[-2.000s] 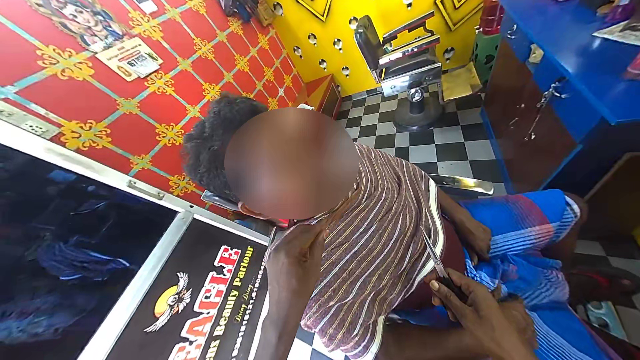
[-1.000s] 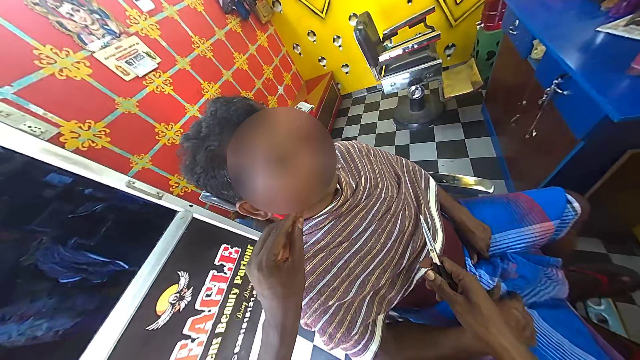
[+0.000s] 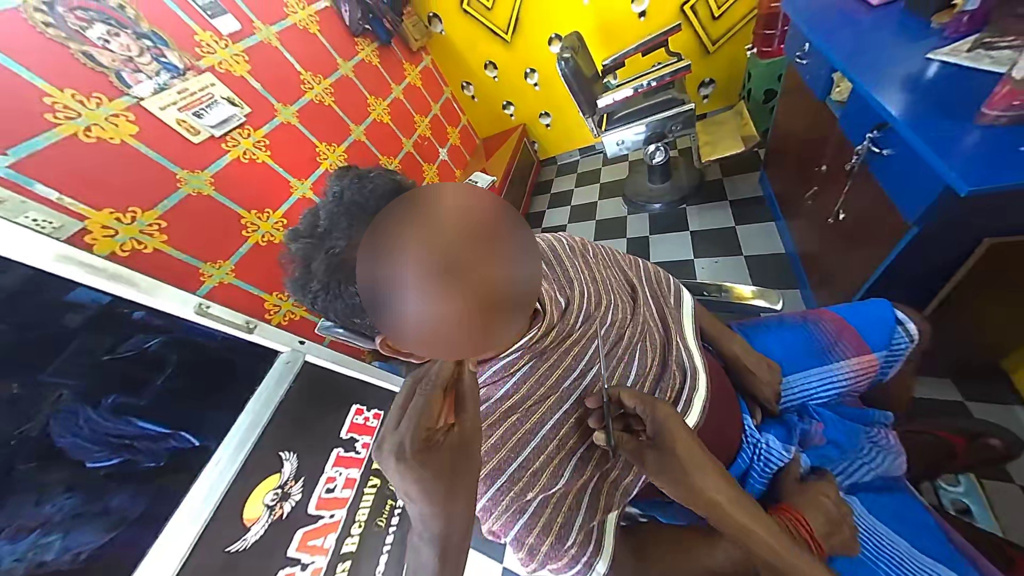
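A seated person in a brown striped shirt (image 3: pixel 584 320) leans back in a chair, the face blurred. My left hand (image 3: pixel 428 448) is raised at the jaw below the ear, its fingers pinched together; a small reddish shape shows at the fingers, but I cannot tell whether it is a held object. Over the person's chest, my right hand (image 3: pixel 640 428) grips scissors (image 3: pixel 606 392), seen almost edge-on with the blades pointing up toward the shoulder. Whether the blades are apart cannot be made out.
A metal chair armrest (image 3: pixel 736 296) juts out beyond the person's shoulder. Behind stands a second barber chair (image 3: pixel 640 104) on the checkered floor. A blue counter (image 3: pixel 920 96) with keys (image 3: pixel 860 164) hanging from it is at the right. A framed dark panel (image 3: pixel 304 488) stands at the lower left.
My right hand has moved left and up from near the person's lap to over the chest, and the scissors have turned edge-on. My left hand stays by the jaw.
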